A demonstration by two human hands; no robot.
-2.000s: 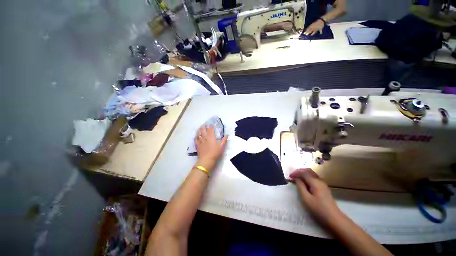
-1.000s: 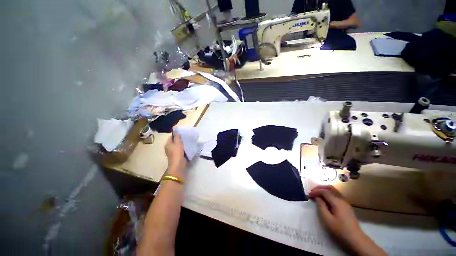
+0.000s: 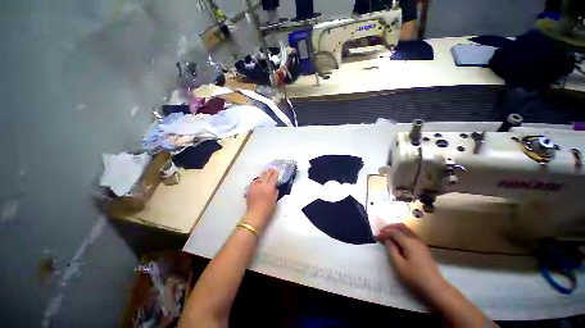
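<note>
My left hand (image 3: 263, 194) rests its fingertips on a pale grey-white cut piece (image 3: 287, 168) on the white table (image 3: 221, 221). Part of a dark piece shows under it, beside my fingers. To the right, a small dark cut piece (image 3: 335, 169) lies flat. A larger dark fan-shaped piece (image 3: 341, 220) lies below it. My right hand (image 3: 403, 246) has thumb and finger together at that larger piece's right corner, just below the needle plate (image 3: 380, 197) of the cream sewing machine (image 3: 487, 163). The pinched spot is small and partly hidden.
Blue scissor-like loops (image 3: 557, 269) lie under the machine arm. Fabric scraps (image 3: 215, 122) heap at the left, with a white roll (image 3: 169, 172) and a dark scrap (image 3: 197, 154). A second machine (image 3: 359, 35) stands behind, with a person's arm (image 3: 408, 29). An open box (image 3: 157, 291) is below.
My left hand carried the pale piece right from the table's left edge and laid it over the dark piece there. My right hand has stayed at the fan-shaped piece's corner. The camera view has shifted.
</note>
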